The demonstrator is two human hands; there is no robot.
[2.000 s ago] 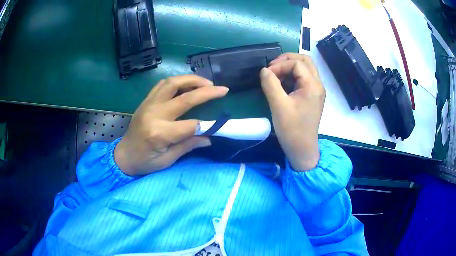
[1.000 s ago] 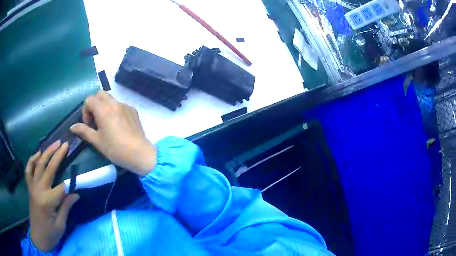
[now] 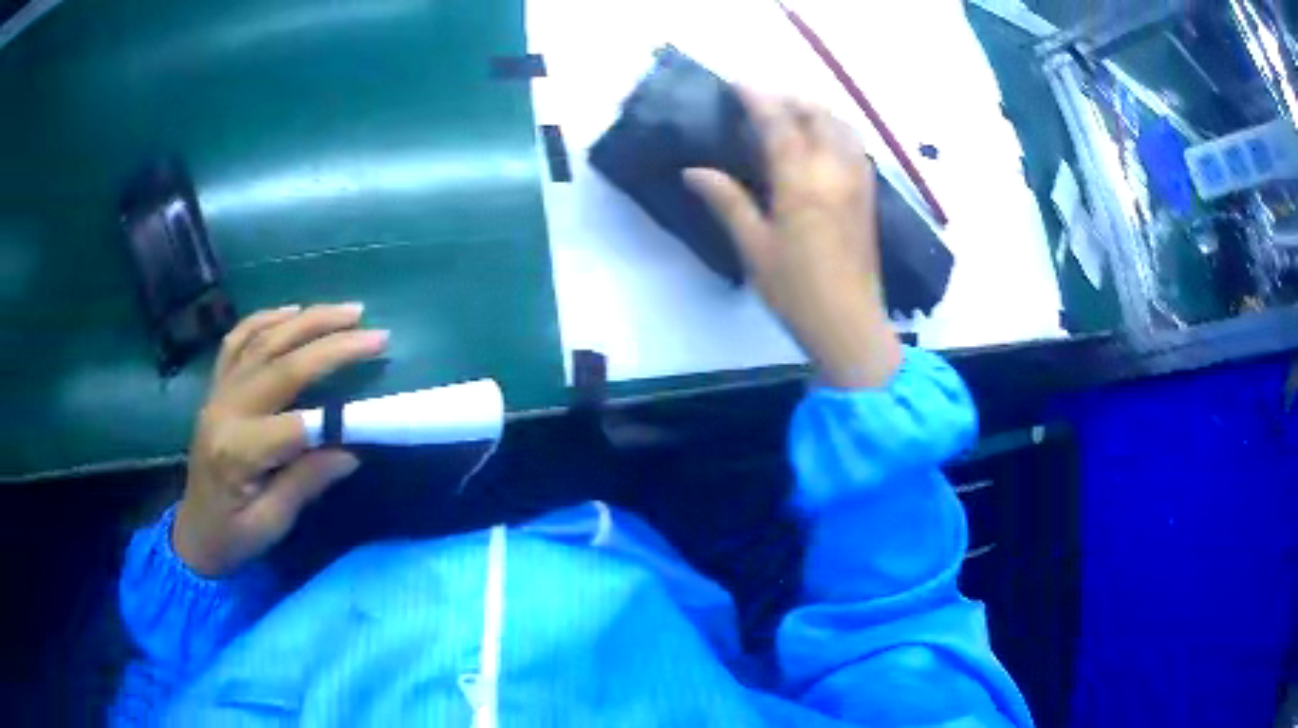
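Observation:
My left hand (image 3: 264,434) holds a curled white backing sheet (image 3: 427,413) with a narrow black strip around it, at the bench's front edge. My right hand (image 3: 819,235), slightly blurred, is over the black plastic housings on the white paper. One housing (image 3: 662,157) lies left of and under its thumb and fingers; whether the hand grips it cannot be told. Another housing (image 3: 918,256) shows to the right of the hand, partly hidden by it. A further black housing (image 3: 178,270) lies on the green mat at far left.
A long red-handled brush (image 3: 868,107) lies on the white paper sheet (image 3: 683,334), behind the right hand. Dark tape tabs (image 3: 554,152) run along its left edge. Clear plastic-wrapped shelving (image 3: 1110,185) stands at the right. The green mat (image 3: 356,142) covers the left side.
My right hand has moved from the housing between both hands to the housings on the white paper. That housing is gone from between the hands. My left hand still holds the curled sheet.

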